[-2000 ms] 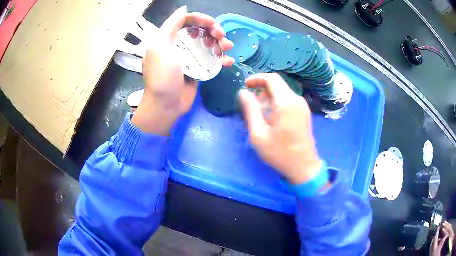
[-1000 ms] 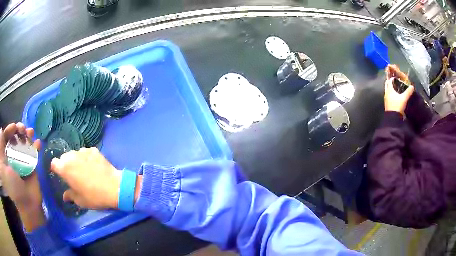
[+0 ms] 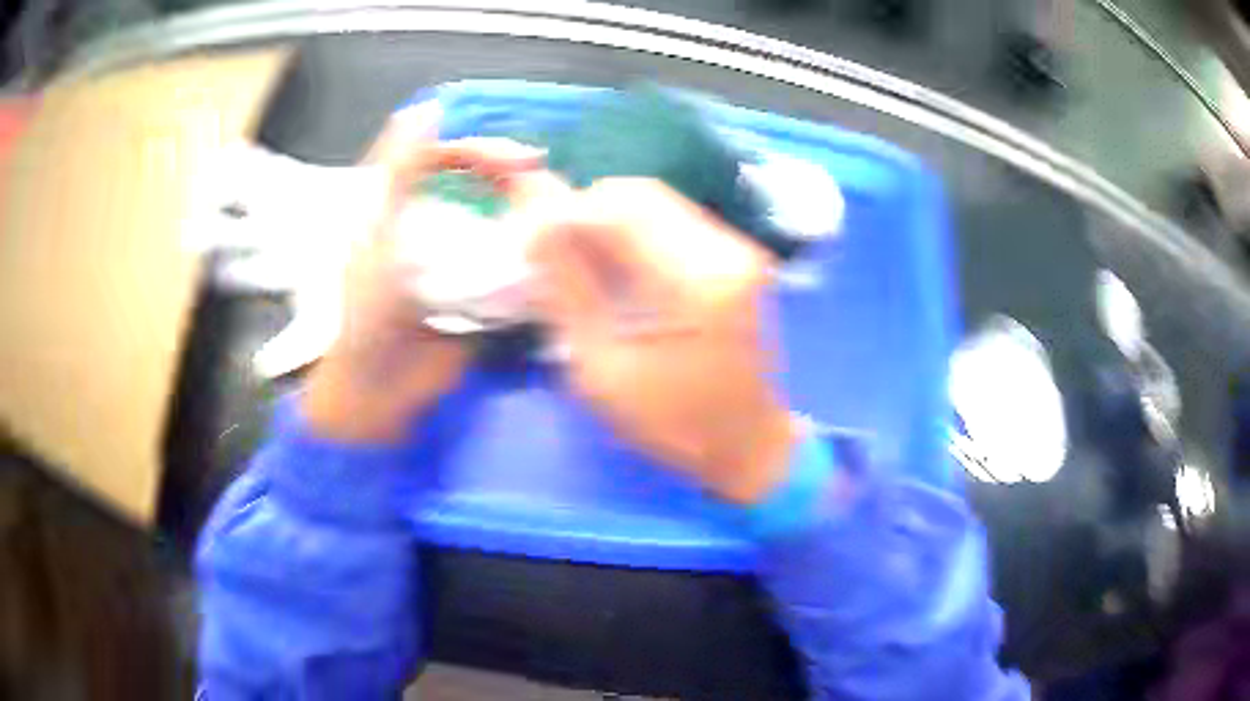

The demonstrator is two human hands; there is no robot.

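The frame is strongly blurred. My left hand point(image 3: 391, 295) holds a shiny round disc point(image 3: 466, 253), white with a green patch, above the left part of the blue tray point(image 3: 590, 537). My right hand point(image 3: 672, 329) is at the disc's right edge with its fingers bent. Whether its fingertips grip the disc or a film cannot be told. Behind my right hand, dark green stacked discs point(image 3: 651, 137) lie in the tray, with silver-white discs point(image 3: 799, 199) at their right end.
A tan cardboard sheet point(image 3: 110, 260) lies at the left. A white glove point(image 3: 281, 206) is beside it, partly behind my left hand. White loose discs point(image 3: 1008, 400) lie right of the tray. Blurred shiny parts are at far right. A metal rail point(image 3: 768, 66) curves behind the tray.
The view has swung back left from the neighbouring worker to the tray and cardboard. My right hand has come up from over the tray to the disc in my left hand.
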